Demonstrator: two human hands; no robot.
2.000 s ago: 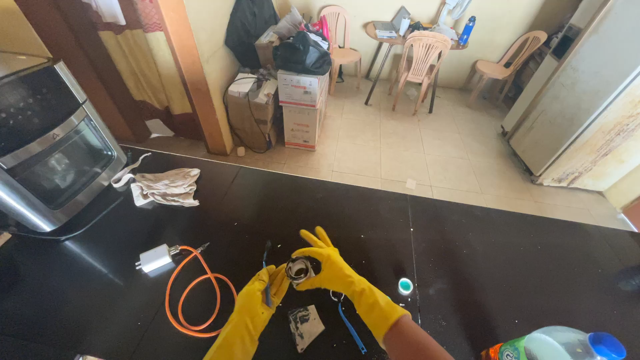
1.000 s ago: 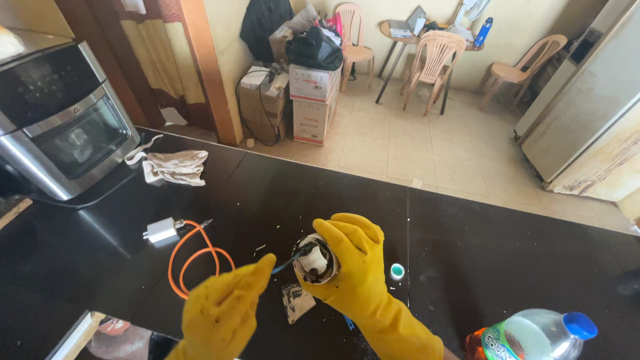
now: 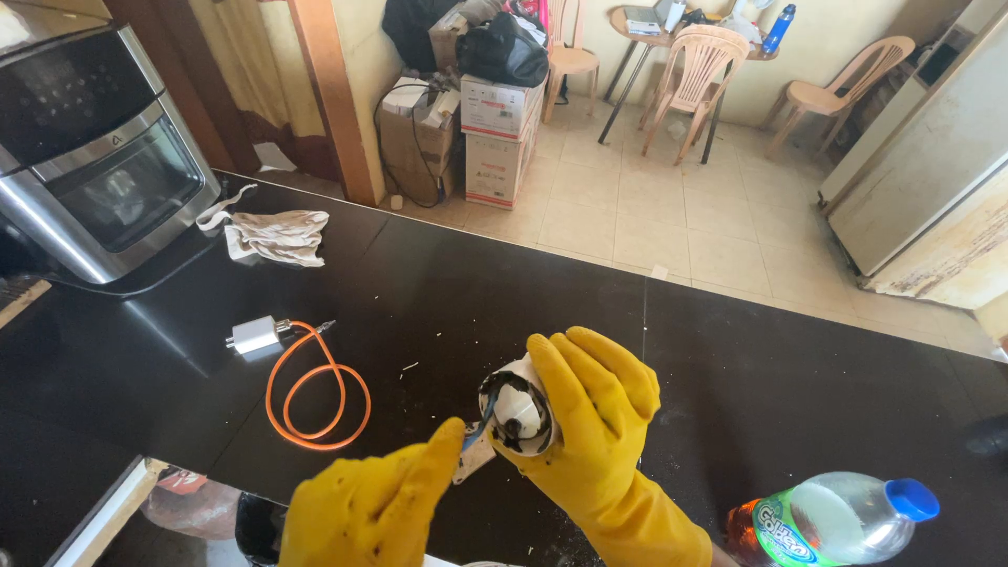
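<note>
Both my hands wear yellow rubber gloves. My right hand [image 3: 602, 402] grips a white round cup-like part [image 3: 516, 403] by its side, the opening facing me; black sticky-looking matter lines its rim around a pale cone in the middle. My left hand [image 3: 378, 500] holds a thin blue tool [image 3: 477, 431], with its tip inside that opening. Most of the tool's handle is hidden by the fingers. Beneath, a smudged flat piece [image 3: 474, 458] lies on the black countertop [image 3: 756, 378], partly covered by the hands.
A white charger plug [image 3: 256, 335] with a coiled orange cable [image 3: 272, 398] lies at left, behind it a crumpled cloth [image 3: 279, 235] and a countertop oven [image 3: 102, 157]. A plastic bottle with a blue cap [image 3: 854, 512] is at lower right. Beyond the counter are boxes [image 3: 492, 169] and chairs [image 3: 693, 71].
The white part has turned in my right hand, and its opening now faces me more. My left hand has stayed beside it with the blue tool. The view has shifted, showing more of the bottle.
</note>
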